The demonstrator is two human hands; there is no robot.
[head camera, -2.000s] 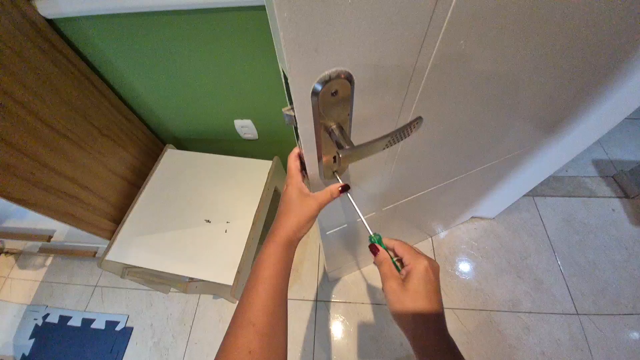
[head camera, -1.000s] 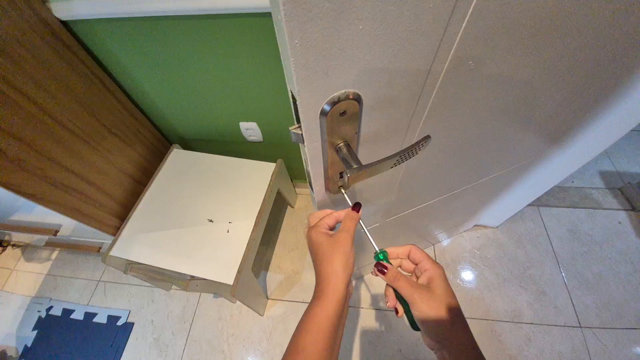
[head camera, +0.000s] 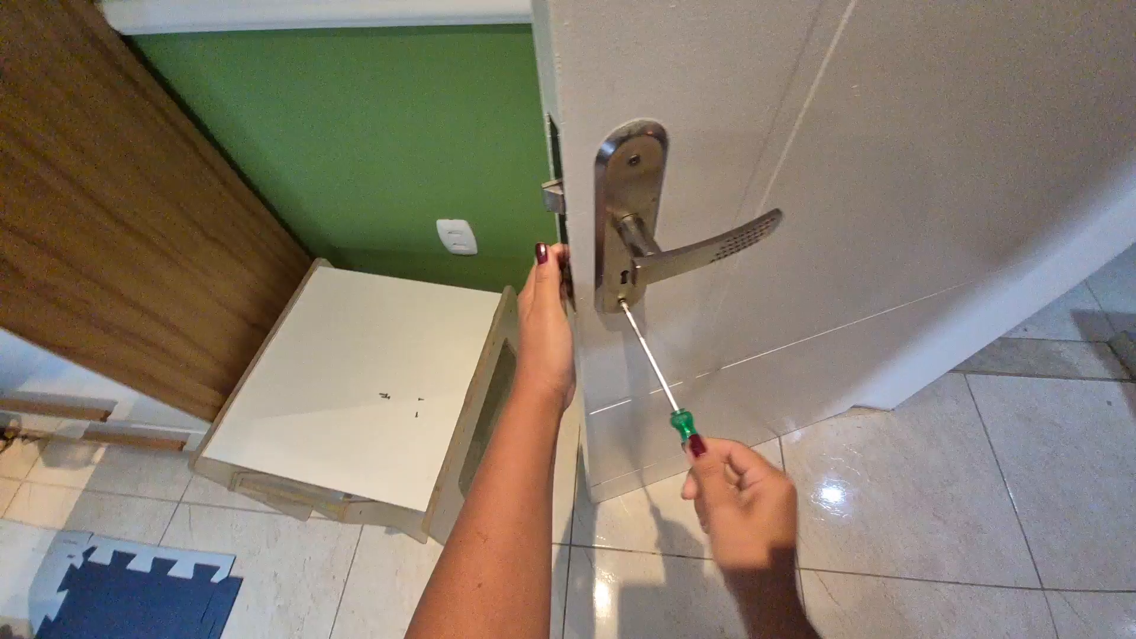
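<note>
A white door [head camera: 710,106] bears a metal handle plate [head camera: 632,177] with a curved lever handle [head camera: 710,251]. A small screw sits in the plate's upper end. My right hand [head camera: 741,501] grips the green handle of a screwdriver [head camera: 655,362], whose tip meets the lower end of the plate, just below the keyhole. At the door's edge, below the latch bolt [head camera: 553,195], my left hand [head camera: 546,328] rests with its fingers against the edge; part of the fingers is hidden behind it.
A small white-topped table [head camera: 355,355] stands left of the door, with several small screws [head camera: 384,396] on top. Behind it are a green wall [head camera: 355,133] with a white outlet [head camera: 457,237] and a brown wooden panel [head camera: 106,204]. A blue foam mat [head camera: 133,595] lies on the tiled floor.
My left hand has moved from beside the screwdriver's shaft to the door's edge. My right hand still holds the screwdriver, with its tip at the plate's lower end.
</note>
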